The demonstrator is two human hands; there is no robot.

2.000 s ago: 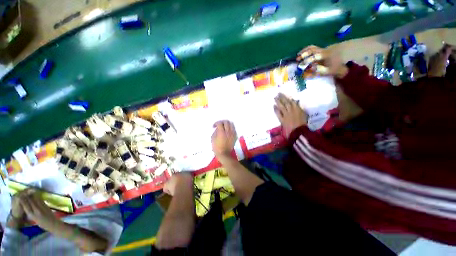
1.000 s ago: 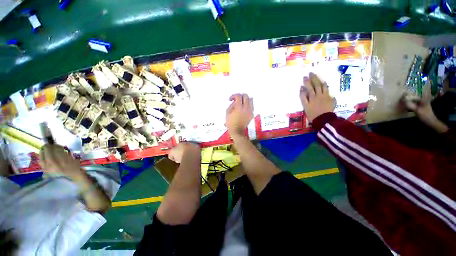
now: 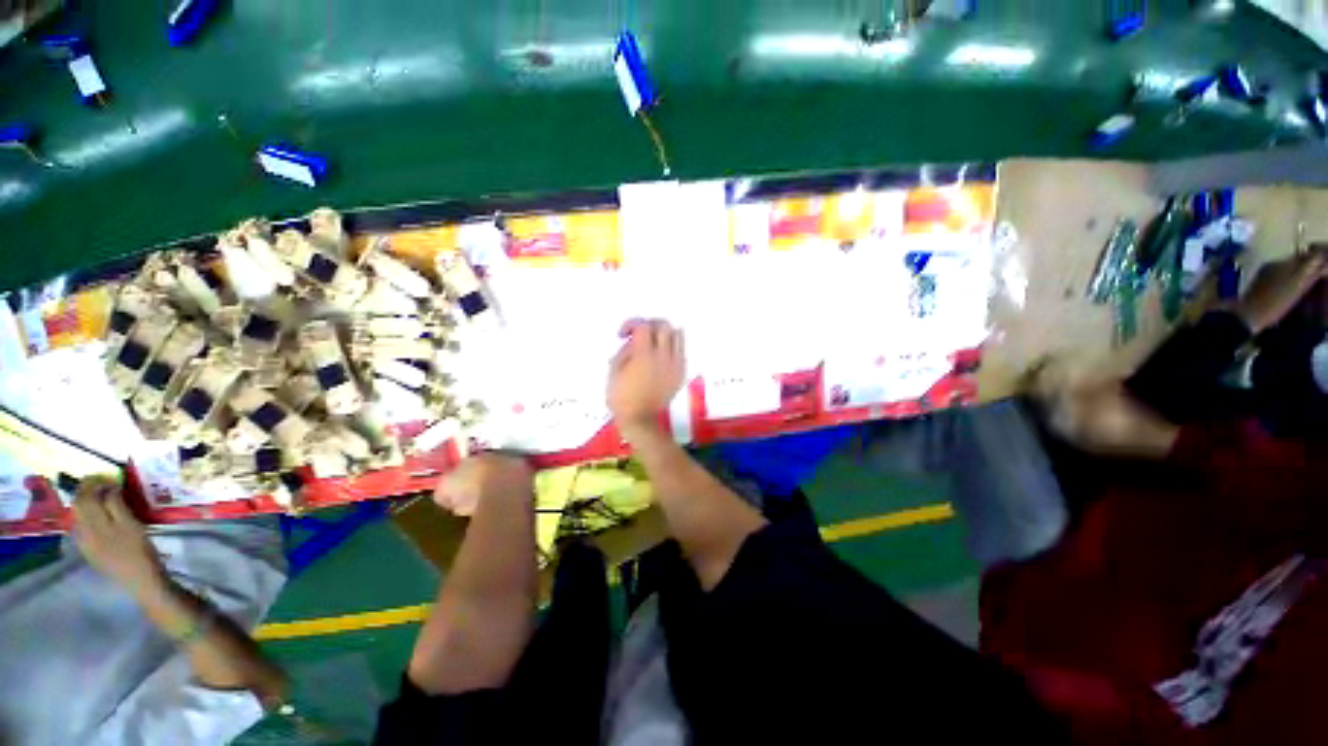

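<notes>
My right hand (image 3: pixel 647 373) rests on the white printed sheets (image 3: pixel 554 313) with its fingers curled together. No held item shows in it. My left hand (image 3: pixel 473 481) is curled at the bench's front edge, and its fingers are mostly hidden. A large heap of beige parts with black squares (image 3: pixel 332 373) lies on the sheets to the left of my hands. A small green board piece with something blue (image 3: pixel 922 286) lies on the sheets to the right.
Blue battery packs (image 3: pixel 631 73) lie on the green belt (image 3: pixel 481 110). A carton with yellow parts (image 3: pixel 600 488) is below the bench. Cardboard (image 3: pixel 1063 233) at right bears green panels (image 3: pixel 1121 277) and batteries. People are on both sides; one hand (image 3: pixel 109 525) holds a yellow item.
The view has shifted. The neighbour in dark red has turned away from the bench, and their hand has left the sheets. My hands have stayed in nearly the same places.
</notes>
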